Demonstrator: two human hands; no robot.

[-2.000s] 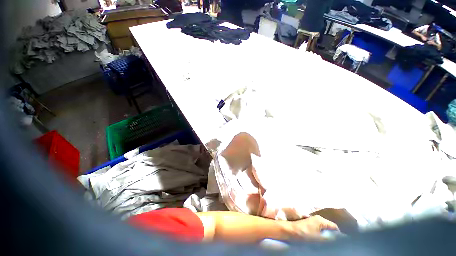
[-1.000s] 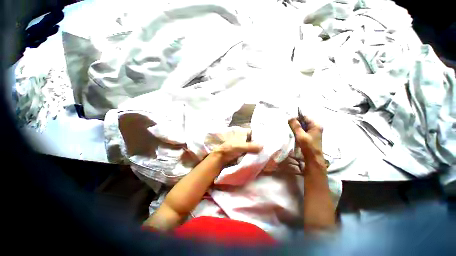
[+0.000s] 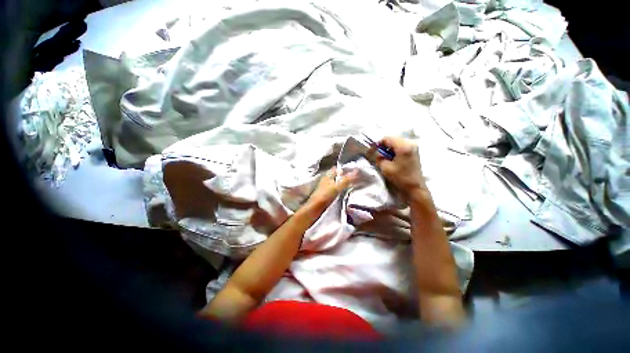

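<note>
A large pale garment (image 3: 228, 89) lies crumpled over the table and hangs over its front edge onto my lap. Pinkish areas show in its folds. My left hand (image 3: 330, 187) pinches a folded edge of it near the middle. My right hand (image 3: 401, 164) is closed around small dark-blue thread snips (image 3: 380, 148), just right of a raised corner of cloth. The blades point up and left. Whether they touch the cloth is hard to tell.
The white table (image 3: 110, 196) has a heap of whitish scraps (image 3: 59, 127) on the left and a crumpled garment pile (image 3: 552, 117) on the right. Dark cloth (image 3: 62, 41) lies at the far left. The table's front edge runs across below my hands.
My right hand with the snips has moved left, closer to my left hand. A cloth corner now stands up between the hands. My left hand has shifted slightly up.
</note>
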